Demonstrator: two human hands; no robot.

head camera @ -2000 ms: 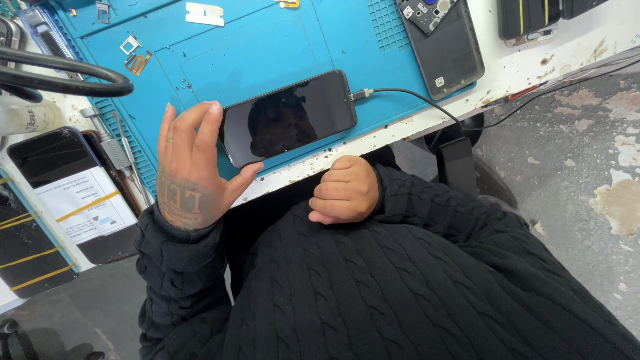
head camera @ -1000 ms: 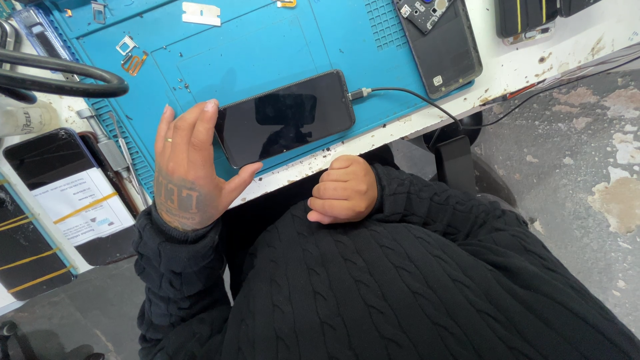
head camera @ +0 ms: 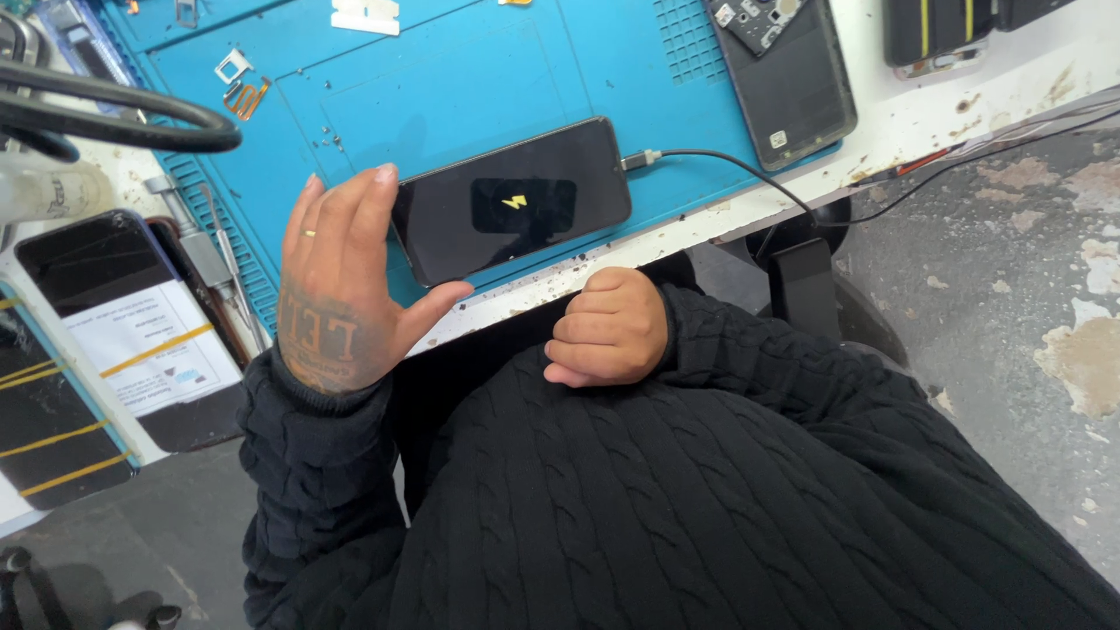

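A smartphone (head camera: 512, 201) lies face up at the near edge of the blue silicone work mat (head camera: 437, 96), a yellow lightning bolt lit on its dark screen. A black charging cable (head camera: 726, 161) is plugged into its right end. My left hand (head camera: 341, 280), tattooed and with a ring, rests at the phone's left end with fingers spread; whether the fingertips touch the phone is hard to tell. My right hand (head camera: 608, 328) is curled into a fist in front of my body, below the bench edge (head camera: 691, 236), and no object shows in it.
At the upper right lies another phone (head camera: 792, 105) with a circuit part (head camera: 761, 22) on it. A SIM tray (head camera: 234, 66), a flex cable (head camera: 247, 98) and small screws lie on the mat. Phones with rubber bands (head camera: 131, 324) and a thick black cable (head camera: 114, 101) are at the left.
A yellow lightning bolt now shows on the phone's screen, which was dark in both earlier frames. Both hands have stayed in nearly the same place.
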